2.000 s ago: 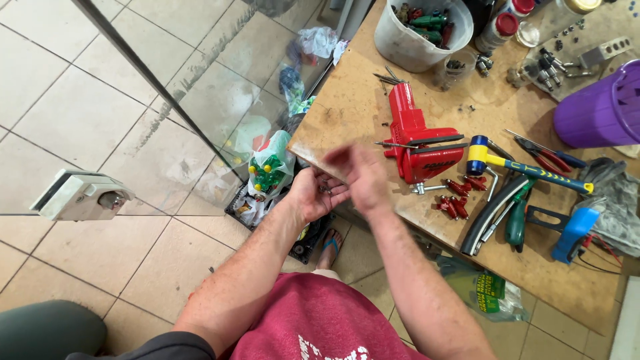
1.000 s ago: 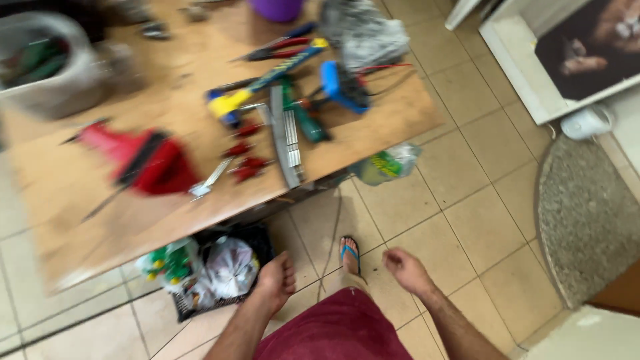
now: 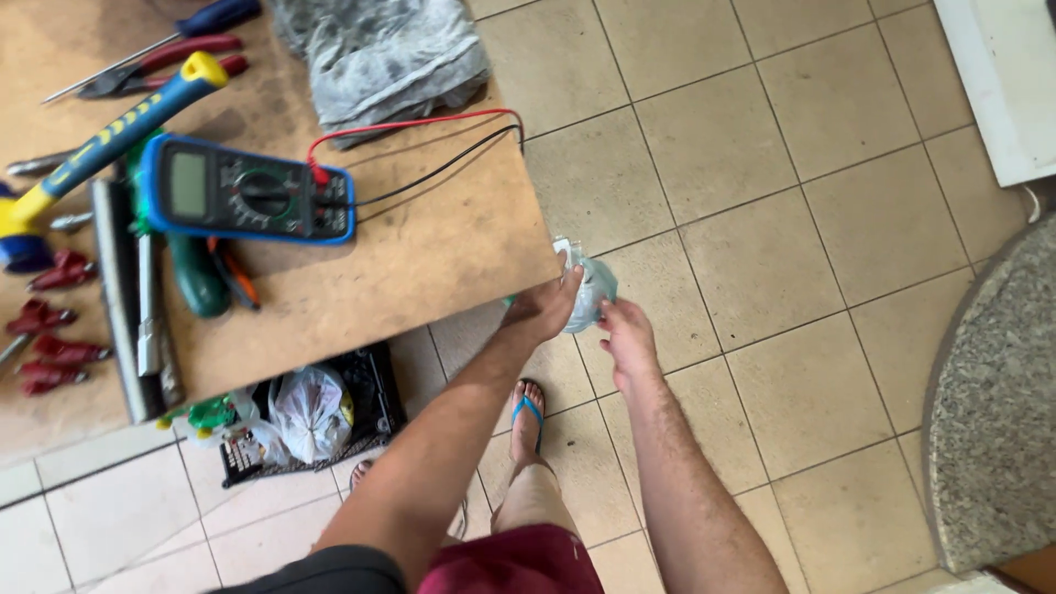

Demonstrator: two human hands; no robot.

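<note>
Beyond the right corner of the wooden workbench (image 3: 429, 289), a translucent plastic bag (image 3: 592, 289) hangs partly hidden by the bench and my hands. My left hand (image 3: 544, 304) is at the bag's left side, close to the bench corner, thumb raised; whether its fingers grip the plastic cannot be told. At the bag's lower right edge is my right hand (image 3: 629, 334), its fingertips at the plastic, the grip unclear. On the bench, nearest to my hands, lies a blue-edged digital multimeter (image 3: 247, 191) with red and black leads.
A hammer (image 3: 107, 148), pliers (image 3: 157, 66), a screwdriver (image 3: 219, 16), red fuel injector-like parts (image 3: 66, 348) and a grey cloth (image 3: 396, 66) lie on the bench. A black crate (image 3: 379, 396) holding bags stands below. A granite counter (image 3: 998, 412) is at right.
My hands, apart and away from the bag one second ago, are now at the bag beside the bench corner. The view has shifted to the bench's right end.
</note>
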